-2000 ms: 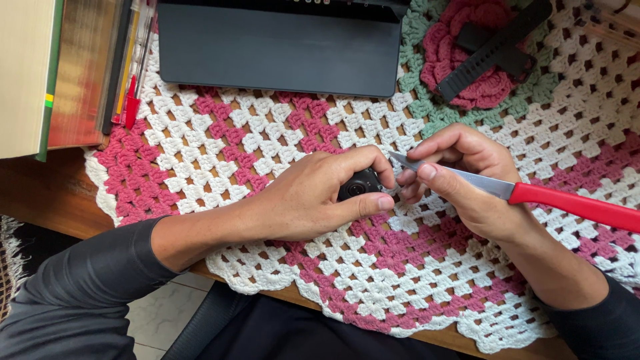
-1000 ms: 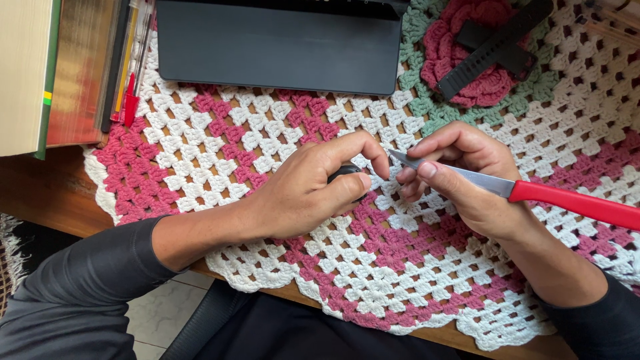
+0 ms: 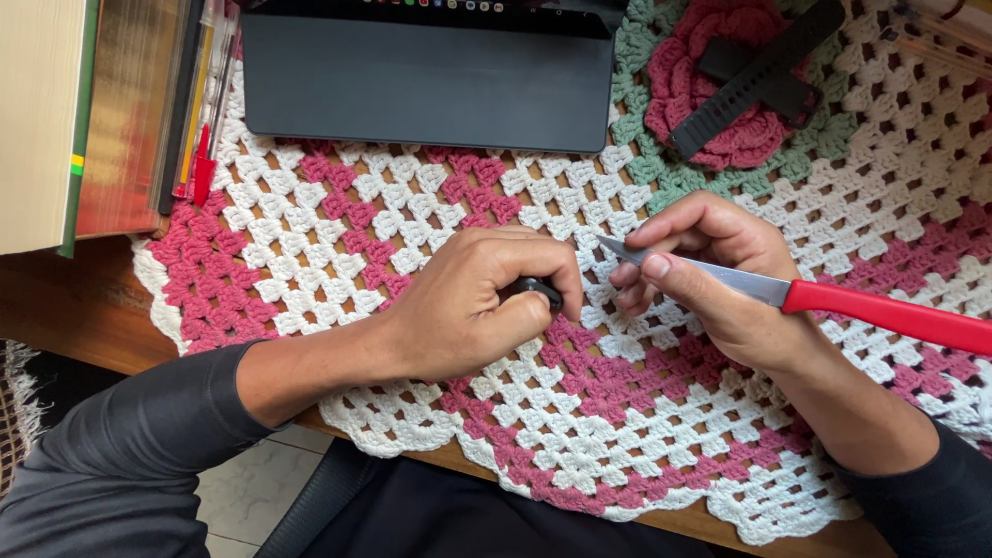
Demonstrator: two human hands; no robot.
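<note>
My left hand [image 3: 480,302] is curled around a small black object [image 3: 540,291], of which only one end shows between thumb and forefinger; the rest is hidden. To its right, my right hand [image 3: 713,271] pinches the blade of a small knife [image 3: 876,306] with a red handle. The knife's tip points left toward my left hand, with a gap between them, and its handle extends past my wrist to the right. Both hands are over a crocheted tablecloth [image 3: 612,387] in white, pink and green.
A tablet with a dark keyboard cover [image 3: 426,85] lies at the top. A black watch strap [image 3: 759,77] rests on a crocheted pink flower [image 3: 674,85]. Thick books [image 3: 124,124] and pens [image 3: 205,167] are at the left. The wooden table edge [image 3: 85,310] runs below.
The black object, more exposed two seconds ago, is now mostly enclosed by my left hand, whose fingers have curled in. My right hand has stayed in place with the knife.
</note>
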